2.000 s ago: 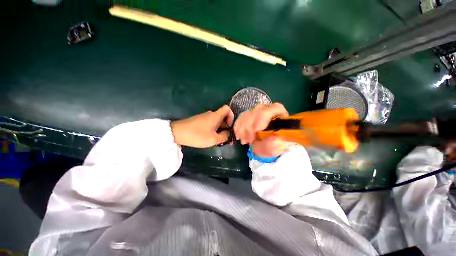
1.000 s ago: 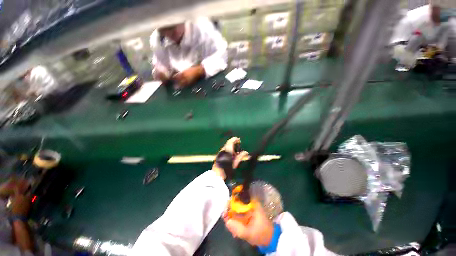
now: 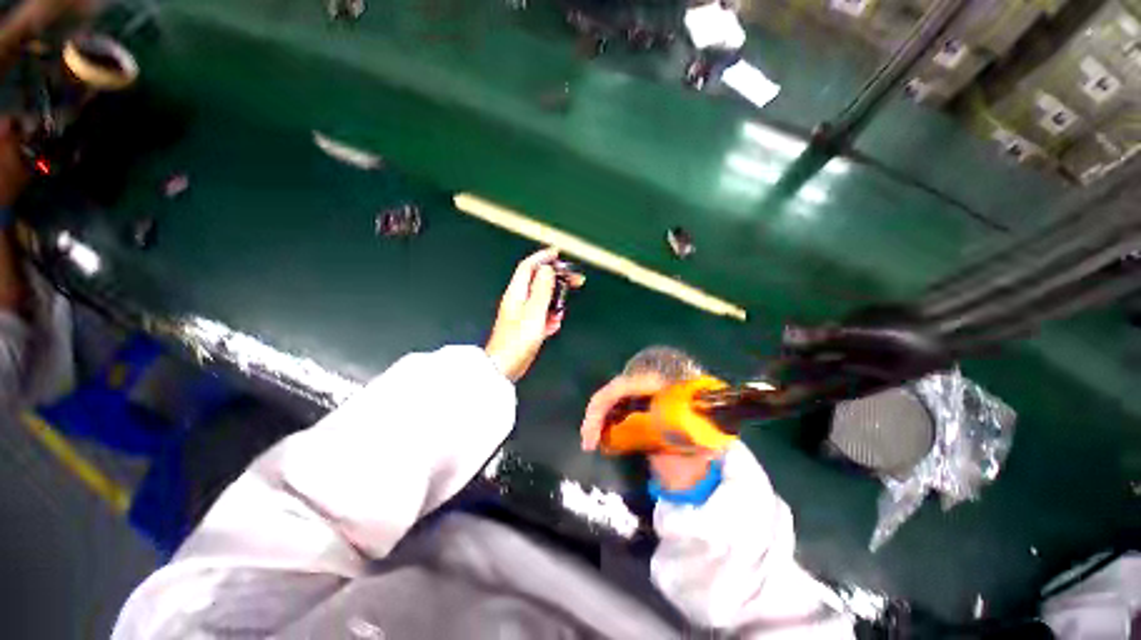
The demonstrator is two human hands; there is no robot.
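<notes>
My left hand [image 3: 526,310] holds a small dark device unit [image 3: 562,288] at its fingertips, close to the pale yellow strip [image 3: 601,256]. My right hand [image 3: 623,415], with a blue wristband, is closed around the orange electric screwdriver [image 3: 669,419]. The screwdriver's dark end and cable run to the right. A round grey mesh dish [image 3: 663,363] lies just behind my right hand, partly hidden by the hand and the tool. The screwdriver and the device unit are apart.
Another dark unit [image 3: 398,221] lies left of the strip and one [image 3: 679,241] beyond it. A second mesh dish [image 3: 883,430] sits by a crinkled clear bag [image 3: 970,438] at the right. A dark metal rail [image 3: 1039,269] crosses the right side. A tape roll [image 3: 100,61] is upper left.
The view has swung up and back down. My left hand has moved away from the mesh dish and my right hand, towards the strip, with the unit. My right hand keeps the screwdriver.
</notes>
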